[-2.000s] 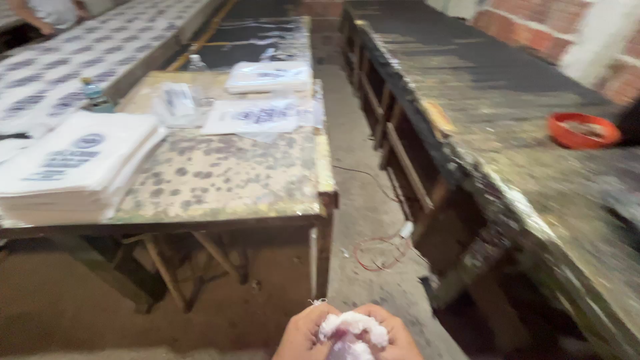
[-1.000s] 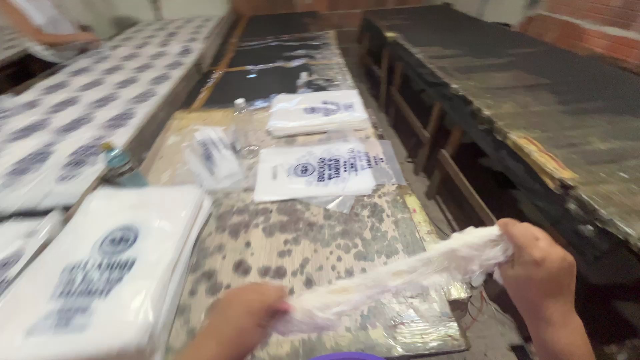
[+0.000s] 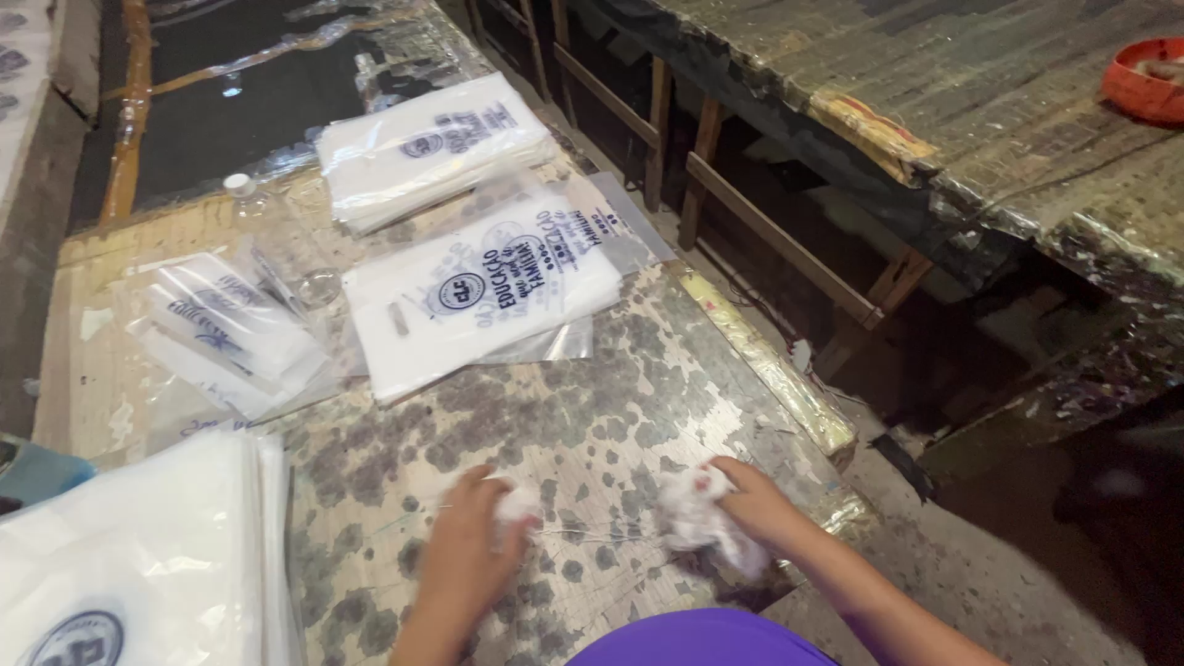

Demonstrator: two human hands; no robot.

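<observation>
My left hand [image 3: 476, 546], blurred, holds a small wad of white fluffy fiber [image 3: 518, 504] at its thumb side. My right hand [image 3: 754, 504] grips a larger, loose white wad [image 3: 698, 518] that hangs over the stained tabletop [image 3: 592, 435]. Thin strands stretch between the two wads. Beyond the hands lies a stack of printed white plastic bags [image 3: 435, 333], with a second stack [image 3: 398, 180] behind it. Crumpled clear printed bags [image 3: 222, 324] lie to their left. A taller pile of bags [image 3: 129, 546] fills the lower left.
A clear plastic bottle with a white cap [image 3: 245, 199] is on the table's far left part. A blue item [image 3: 42, 472] shows at the left edge. To the right, past a floor gap, runs a long worn table [image 3: 925, 92] with a red bowl [image 3: 1147, 88].
The white fiber, stretched as one strip between my hands a second ago, is now in two wads joined by thin strands. The view has shifted down toward the table.
</observation>
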